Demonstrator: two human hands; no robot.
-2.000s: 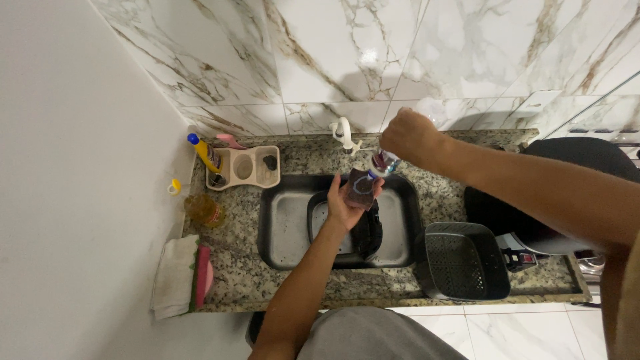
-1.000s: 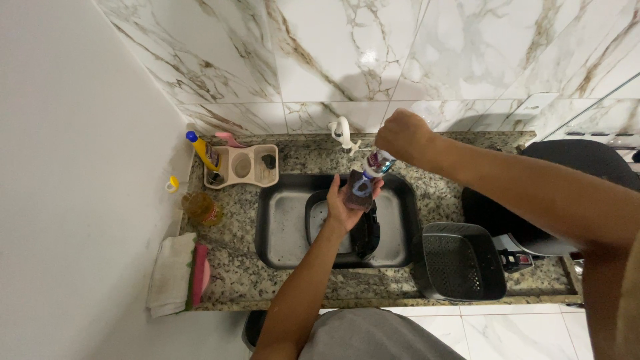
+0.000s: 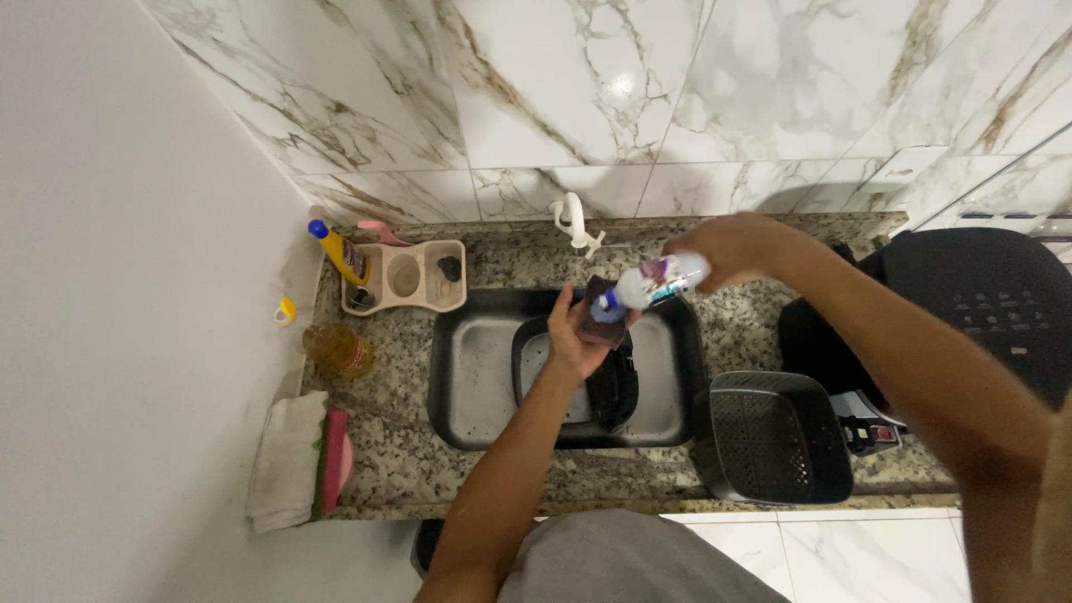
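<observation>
Over the sink [image 3: 481, 377], my left hand [image 3: 578, 343] holds a dark sponge [image 3: 605, 331] with bluish liquid or foam on it. My right hand [image 3: 724, 251] grips a clear dish-soap bottle [image 3: 666, 279] by its base end, tilted so that its blue cap points down at the sponge. Beneath my left hand, a black air-fryer drawer [image 3: 529, 389] lies in the sink, partly hidden by the hand and forearm. A white faucet [image 3: 573, 219] stands behind the sink.
A perforated air-fryer basket [image 3: 758, 435] sits right of the sink, near a black air fryer [image 3: 980, 293]. On the left are a beige caddy [image 3: 404, 276], a yellow bottle [image 3: 342, 254], an oil bottle [image 3: 337, 352] and a folded cloth [image 3: 289, 461].
The soap bottle has moved from steeper to more sideways and now shows more of its body. My right hand has moved slightly right, and bluish liquid or foam shows on the sponge.
</observation>
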